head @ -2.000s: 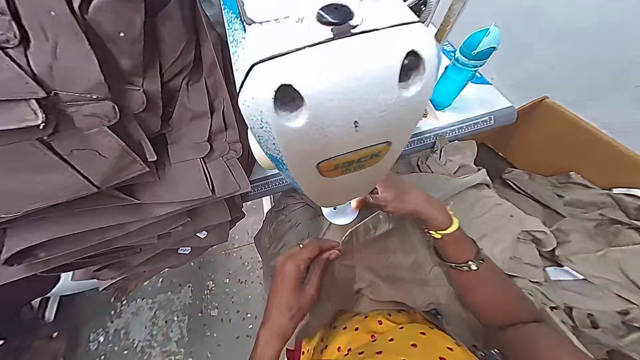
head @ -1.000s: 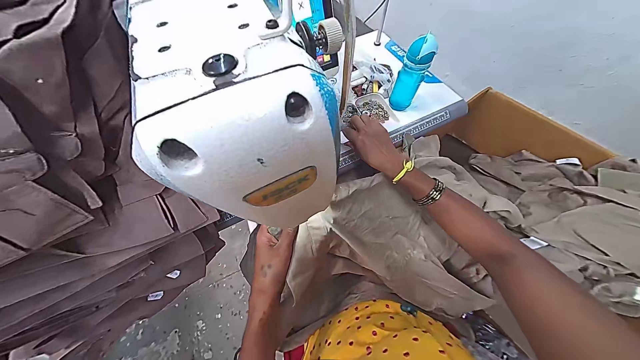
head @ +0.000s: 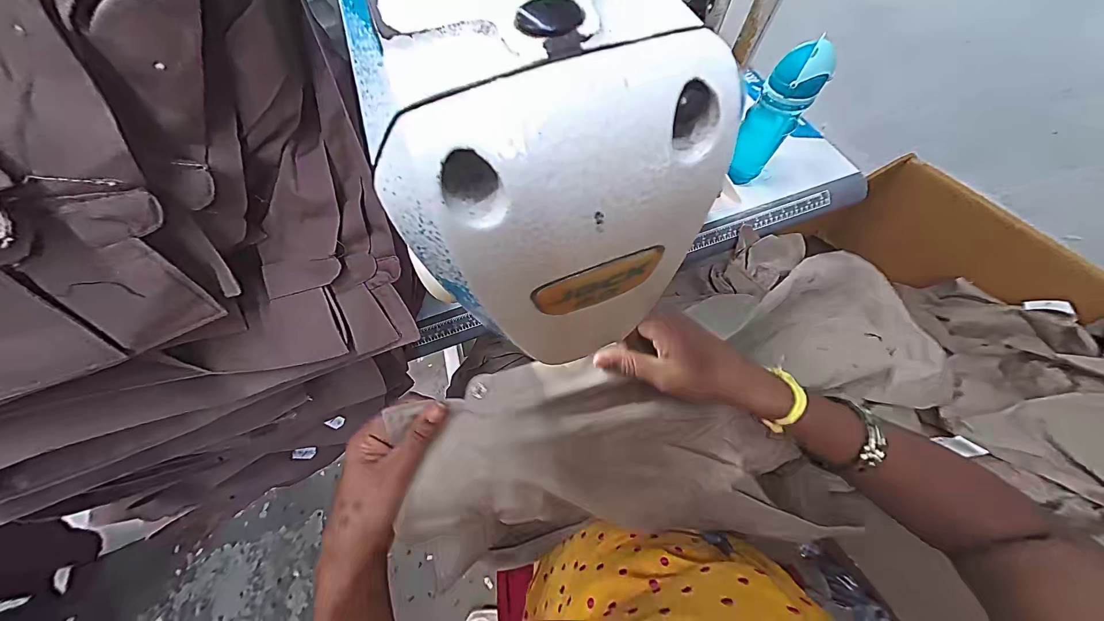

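Observation:
A white Jack sewing machine (head: 552, 198) fills the upper middle, its head hiding the needle area. Beneath it, a piece of beige-brown fabric (head: 586, 448) is stretched between my two hands. My left hand (head: 388, 457) pinches the fabric's left edge between thumb and fingers. Close under the machine head, my right hand (head: 681, 358) grips the upper part of the same fabric, its fingertips partly hidden. A small round button-like thing (head: 477, 390) shows at the fabric's upper edge, slightly blurred.
Stacked dark brown garments (head: 172, 259) hang at the left. A turquoise bottle (head: 772, 112) stands on the machine table (head: 776, 198), whose edge bears a ruler strip. Loose brown garments (head: 992, 362) lie at the right beside a cardboard box wall (head: 966, 233).
My right hand has come back from the small tray of parts on the table to the fabric under the machine head. My left hand has moved out from beneath the head, and the view has shifted.

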